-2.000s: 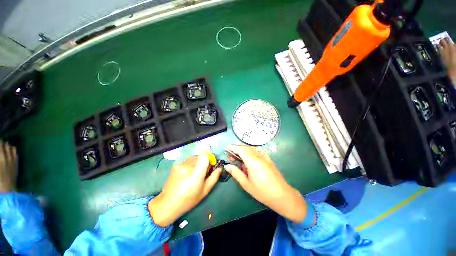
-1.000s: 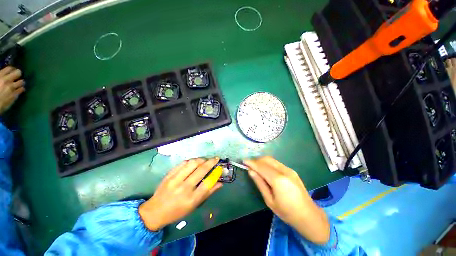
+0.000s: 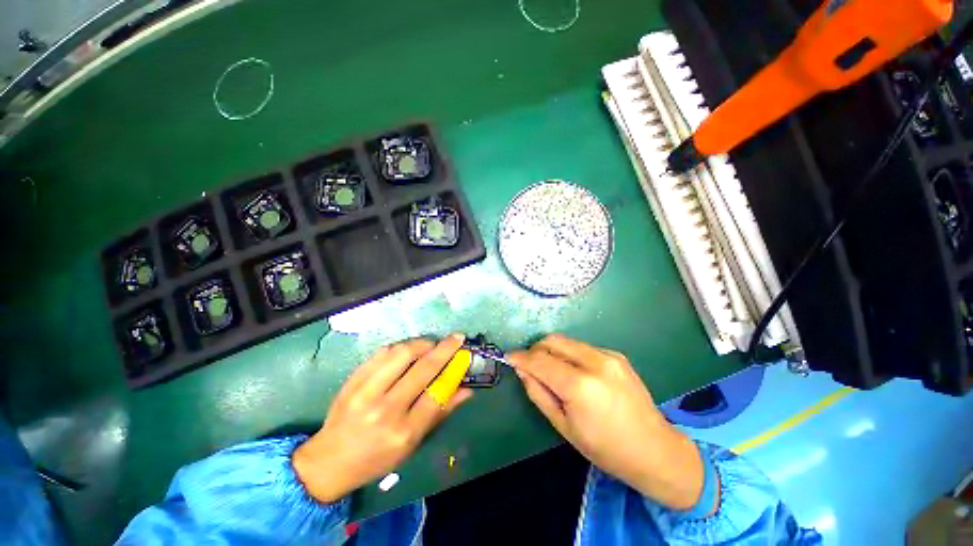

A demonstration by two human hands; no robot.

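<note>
A small black electronic module [image 3: 484,368] lies on the green mat near the front edge. My left hand [image 3: 379,411] holds its left side, with a yellow finger cot [image 3: 449,379] on one finger. My right hand [image 3: 597,405] holds thin silver tweezers [image 3: 501,360], their tip over the module's upper part. The fingers hide parts of the module and the tweezers. A black foam tray [image 3: 357,256] with two rows of pockets stands behind my left hand; one front-row pocket is empty, the others hold modules.
A round dish of silvery screws [image 3: 556,238] sits right of the tray. An orange electric screwdriver [image 3: 795,91] hangs with its tip over white slotted strips [image 3: 699,213]. Stacked black foam trays [image 3: 843,256] stand at right, with a black cable across them. White scraps [image 3: 388,482] lie near the front edge.
The module has come into clearer view on the mat, with the tweezers over it. The view has shifted, and the other person's hands have left the picture. The screwdriver hangs at a flatter angle.
</note>
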